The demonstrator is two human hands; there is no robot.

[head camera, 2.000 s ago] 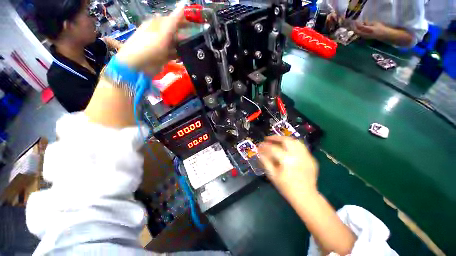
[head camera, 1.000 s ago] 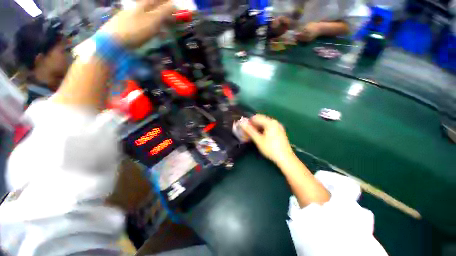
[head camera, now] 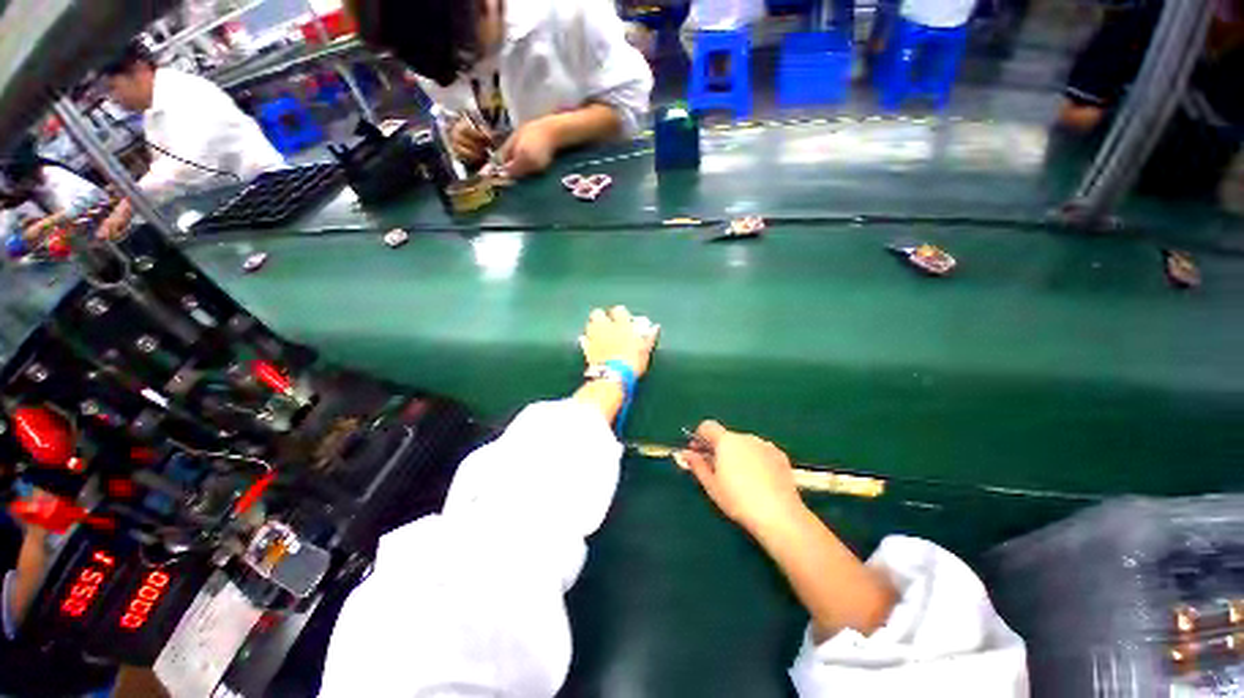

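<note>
My left hand (head camera: 618, 344), with a blue wrist band, reaches over the green belt. A small whitish patch shows at its fingertips; whether it grips a unit is unclear. My right hand (head camera: 744, 475) is over the bench's near edge, its fingers pinched on a small dark thing (head camera: 700, 439), mostly hidden by the fingers. The black fixture (head camera: 137, 368) stands at left with red handles (head camera: 44, 436) and lit red readouts. A unit with a glassy rectangle (head camera: 287, 559) lies at its front.
Several small units, one at right (head camera: 930, 259), lie along the belt (head camera: 846, 361). A worn yellowish strip (head camera: 839, 481) edges the belt. Clear plastic trays (head camera: 1132, 586) are at lower right. A person in white (head camera: 573, 68) works across the belt, beside a dark green bottle (head camera: 677, 139).
The view has turned right. My left hand has left the fixture's red handle and reached over the belt. My right hand has moved away from the fixture to the belt's near edge.
</note>
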